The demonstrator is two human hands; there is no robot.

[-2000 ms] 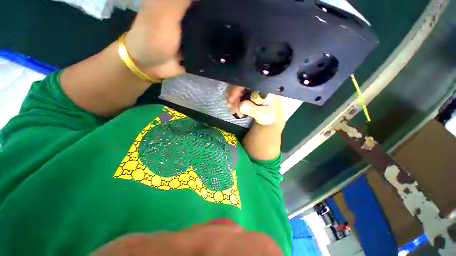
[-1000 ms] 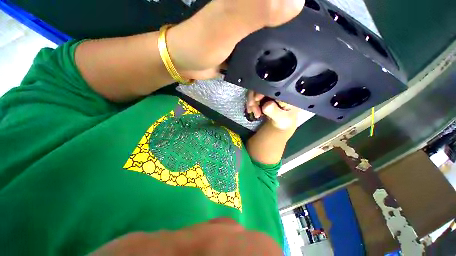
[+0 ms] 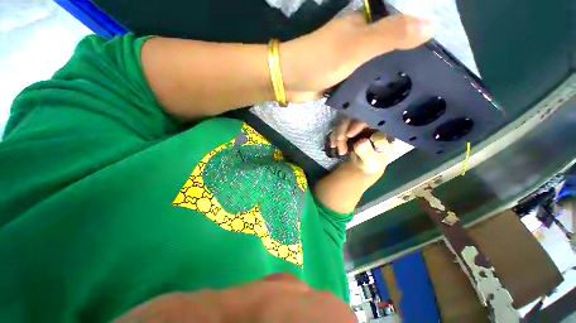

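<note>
A black socket housing (image 3: 446, 82) with three round recesses on the facing side is held tilted above a silvery textured mat (image 3: 294, 125). My left hand (image 3: 344, 53), with a gold bracelet at the wrist, grips its near left end, thumb over the edge. A thin yellow-green wire (image 3: 467, 158) hangs at the housing's far right end. My right hand (image 3: 365, 146), wearing a ring, is below the housing, its fingers curled around a small dark object (image 3: 331, 144), possibly a hand tool, mostly hidden in the fist. The housing's underside is hidden.
The dark green bench (image 3: 221, 22) lies beyond. A chipped white metal frame (image 3: 404, 194) curves along the right, with a green conveyor (image 3: 391, 224) beside it. White sheet material (image 3: 450, 22) shows behind the housing. A blurred skin-toned shape fills the bottom edge.
My left hand and the housing have moved right in the picture and the housing has turned. My right hand has shifted slightly right, still holding the small dark object.
</note>
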